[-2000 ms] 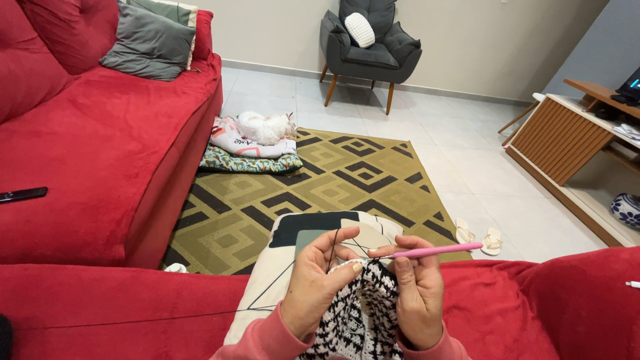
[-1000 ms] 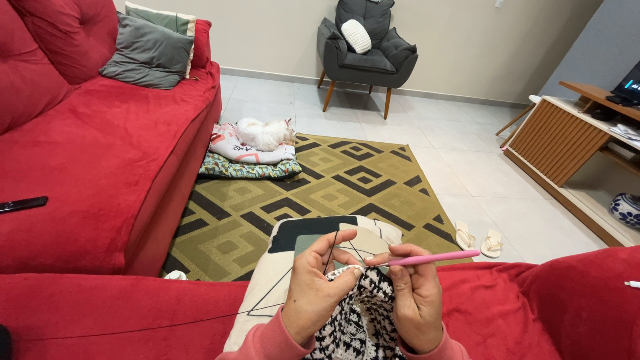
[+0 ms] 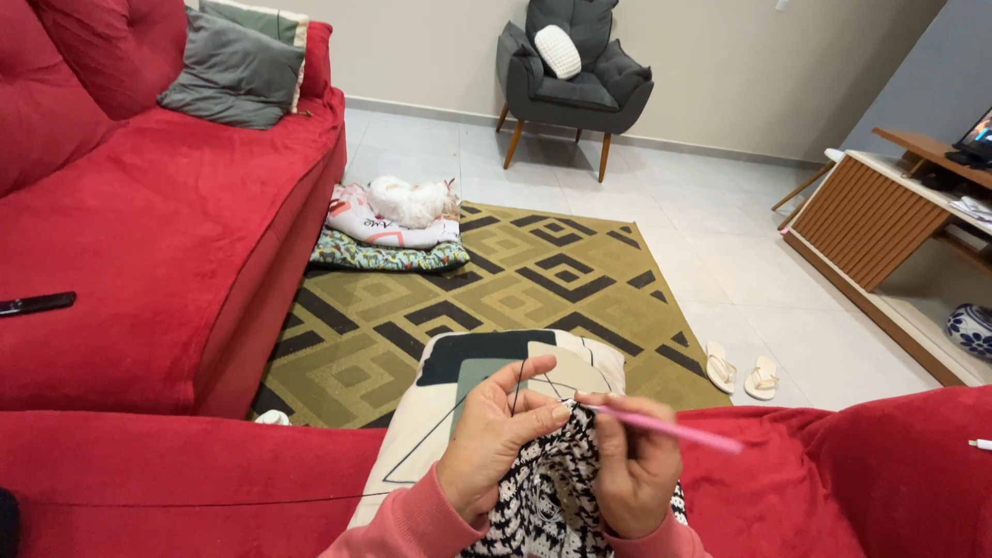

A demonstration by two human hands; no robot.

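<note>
My left hand [image 3: 500,438] pinches the top edge of a black and white crocheted piece [image 3: 546,496] between thumb and fingers. Dark yarn [image 3: 521,384] runs over its raised index finger. My right hand [image 3: 639,465] grips a pink crochet hook [image 3: 670,431], whose tip meets the work's edge beside my left thumb and whose handle points right and slightly down. Below both hands hangs the crocheted fabric, in front of a patterned cushion [image 3: 415,411]. A dark strand of yarn [image 3: 256,504] stretches left across the red seat.
Red sofa sections [image 3: 132,256] lie left and around me, with a remote control [image 3: 39,304] on one. A small white dog [image 3: 411,203] rests on folded bedding [image 3: 387,252] by the rug [image 3: 496,298]. Beyond are a grey armchair [image 3: 577,93], sandals [image 3: 721,368] and a wooden cabinet [image 3: 868,221].
The crochet hook's handle has swung downward and now slopes down to the right, where it pointed slightly up before. My left hand still holds the work.
</note>
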